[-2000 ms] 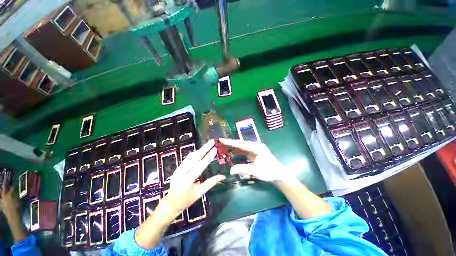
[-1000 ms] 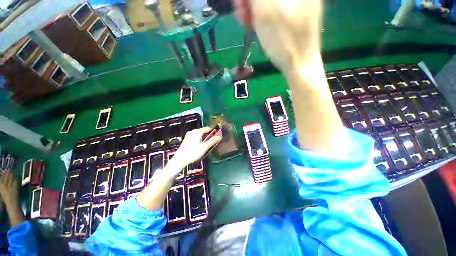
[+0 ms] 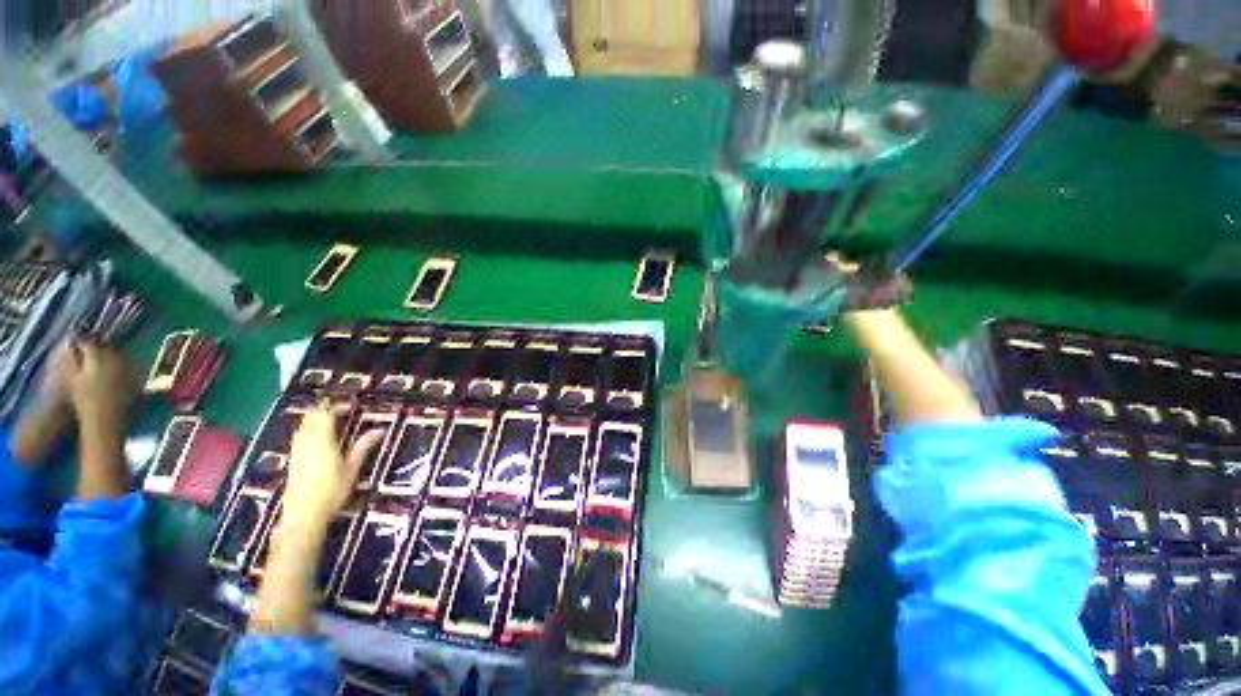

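My left hand (image 3: pixel 324 462) is over the left side of the left tray (image 3: pixel 640 367), thumb and fingers apart, with no part visible in it. The tray holds rows of dark-screened, gold-edged phones (image 3: pixel 510 456). My right hand (image 3: pixel 878 324) is at the right side of the green press (image 3: pixel 769 306), blurred and mostly hidden at the lever's base; its grip cannot be told. The press lever (image 3: pixel 994 163) slants up to a red ball knob. The brown fixture (image 3: pixel 731 464) below the press shows a grey rectangle on top. A stack of phone parts (image 3: pixel 817 503) stands right of it.
Another tray of phones (image 3: pixel 1123 469) lies at the right, partly behind my sleeve. Loose phones (image 3: pixel 432 282) lie beyond the left tray. Brown racks (image 3: pixel 245 95) stand at the back left. Another person's hands (image 3: pixel 93 388) are at far left, near red-sided stacks (image 3: pixel 204 462).
My left hand has moved from the fixture to the left tray. My right hand has come down from high in the picture to beside the press. The view has shifted, showing the lever's red knob.
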